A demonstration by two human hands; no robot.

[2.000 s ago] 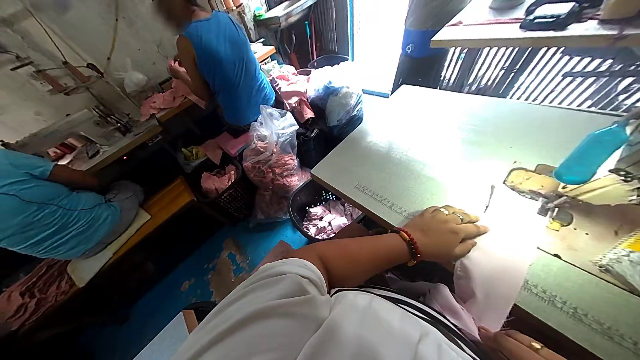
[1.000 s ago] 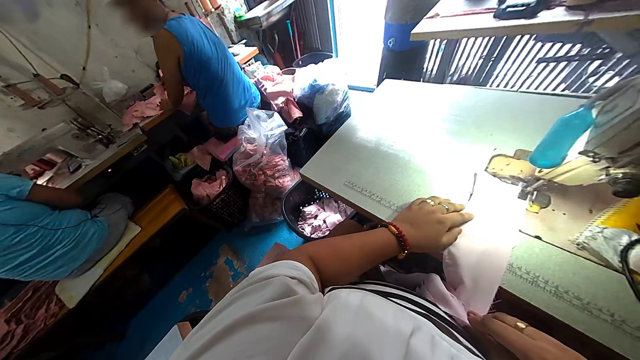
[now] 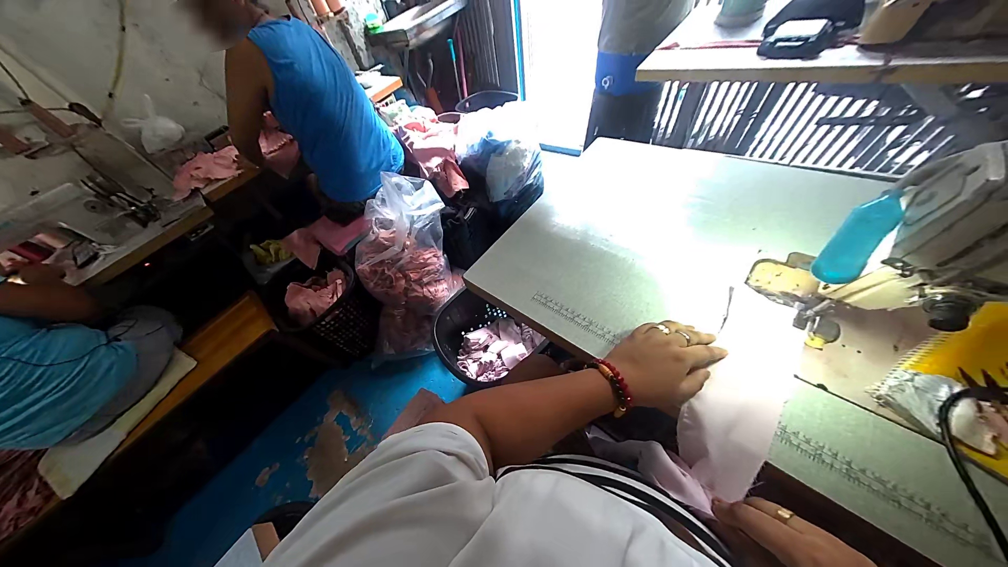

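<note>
A pale pink piece of fabric (image 3: 736, 402) lies over the front edge of the sewing machine table (image 3: 622, 205), beside the presser foot of the sewing machine (image 3: 929, 244). My left hand (image 3: 669, 364), with rings and a beaded bracelet at the wrist, lies on the fabric's left side with its fingers pointing toward the machine. My right hand (image 3: 776, 528) pinches the fabric's lower corner near the table's front edge. More pink cloth hangs between the hands, near my lap. A light blue object (image 3: 858, 236) is on the machine's near side.
Left of the table stand a black basket (image 3: 442, 346) of pink pieces and a clear plastic bag (image 3: 402, 276) of pink fabric. Two co-workers sit farther left, one in a blue sleeveless top (image 3: 327, 102). A yellow item (image 3: 972, 354) and a black cable (image 3: 957, 449) lie right.
Both hands keep to the same fabric beside the machine, with no plain change in their hold.
</note>
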